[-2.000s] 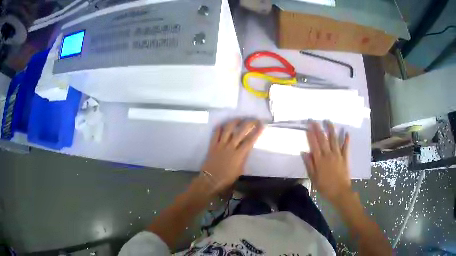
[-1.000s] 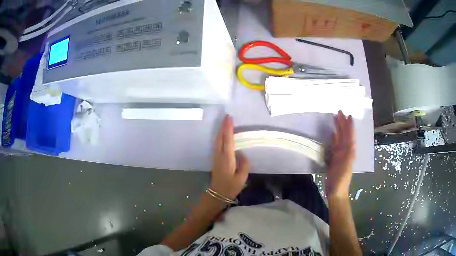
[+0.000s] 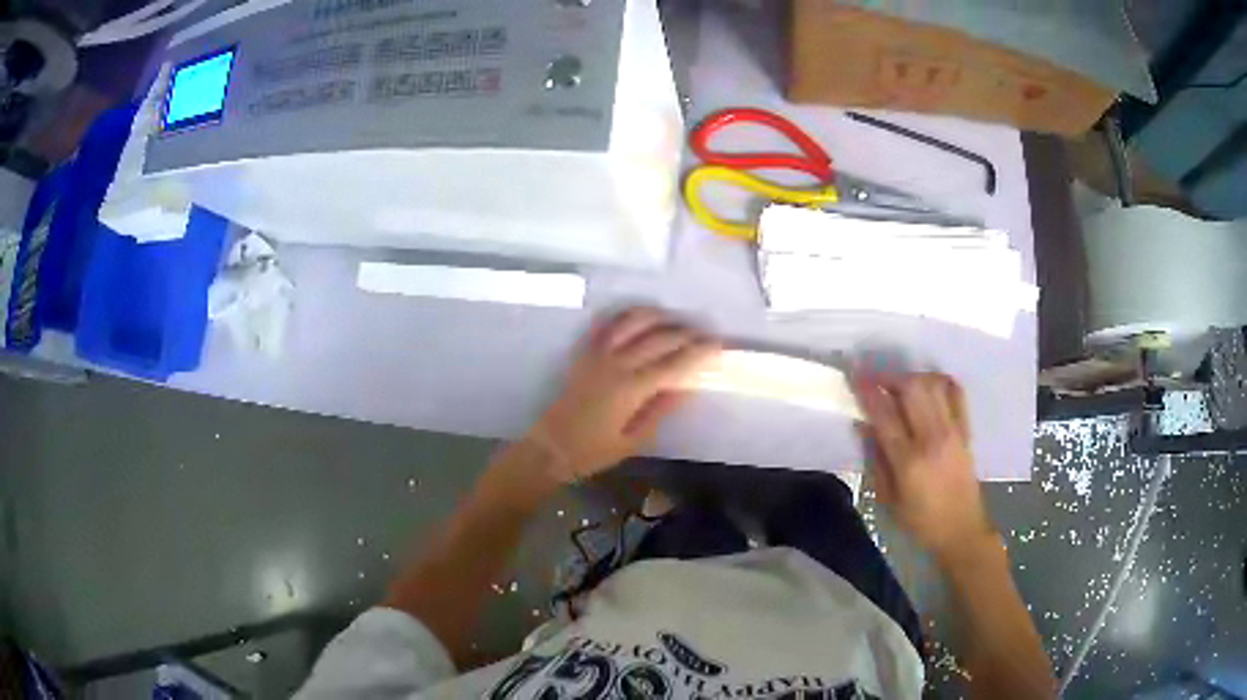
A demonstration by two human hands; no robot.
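Observation:
A small bundle of white cut strips (image 3: 782, 380) lies crosswise between my hands near the table's front edge. My left hand (image 3: 632, 376) has its curled fingers on the bundle's left end. My right hand (image 3: 919, 427) has its fingers on the right end. Both hands are slightly blurred, and the strip ends are hidden under the fingers. A looser pile of white cut strips (image 3: 889, 274) lies just behind, partly over the scissors (image 3: 773, 171) with red and yellow handles. A single white strip (image 3: 472, 285) lies left, in front of the cutting machine (image 3: 410, 192).
A dark hex key (image 3: 930, 144) lies behind the scissors. A cardboard box (image 3: 944, 69) stands at the back right. Blue trays (image 3: 151, 301) and crumpled white scrap (image 3: 252, 294) are at the far left. A large white roll (image 3: 1176, 260) is right of the table (image 3: 451, 362).
A second ago the strips were bowed upward between my flat, upright palms. Now they lie nearly straight, and my fingers are curled over the ends.

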